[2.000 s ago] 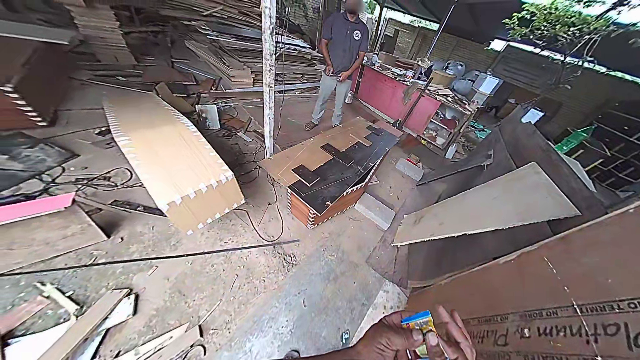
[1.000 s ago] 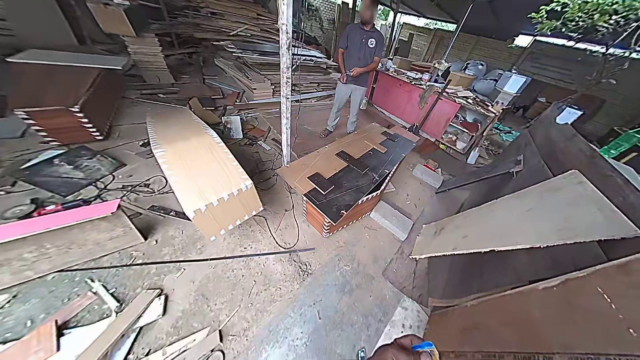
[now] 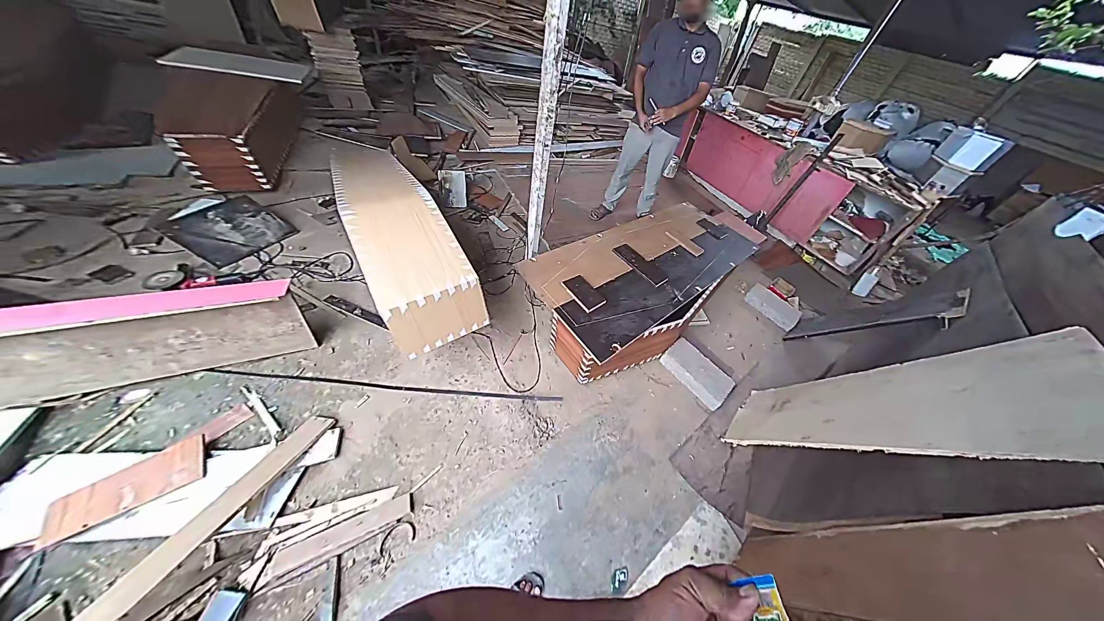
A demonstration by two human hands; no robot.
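Note:
My left hand (image 3: 703, 593) is at the bottom edge, right of centre, its forearm reaching in from the left. Its fingers are closed on a small blue and yellow packet (image 3: 762, 597), partly cut off by the frame. A large brown wooden board (image 3: 931, 565) lies just right of the hand. My right hand is out of view. Farther off, a long tapered wooden box (image 3: 405, 233) with white tape strips along its edges lies on the ground. Beside it stands another taped box (image 3: 617, 354), topped by a black and tan panel (image 3: 673, 280) with small dark wood blocks.
A person (image 3: 677, 78) stands behind the panel, near a white post (image 3: 547, 129) and a red counter (image 3: 742, 168). Concrete blocks (image 3: 699, 373) lie by the box. Wood offcuts (image 3: 207, 509), cables and an angle grinder (image 3: 183, 278) are on the left; large sheets (image 3: 940, 397) lean right.
The view has shifted, and my left hand with the packet now sits lower in it. Two seconds ago more of the fingers around the packet showed. The boxes have not plainly moved.

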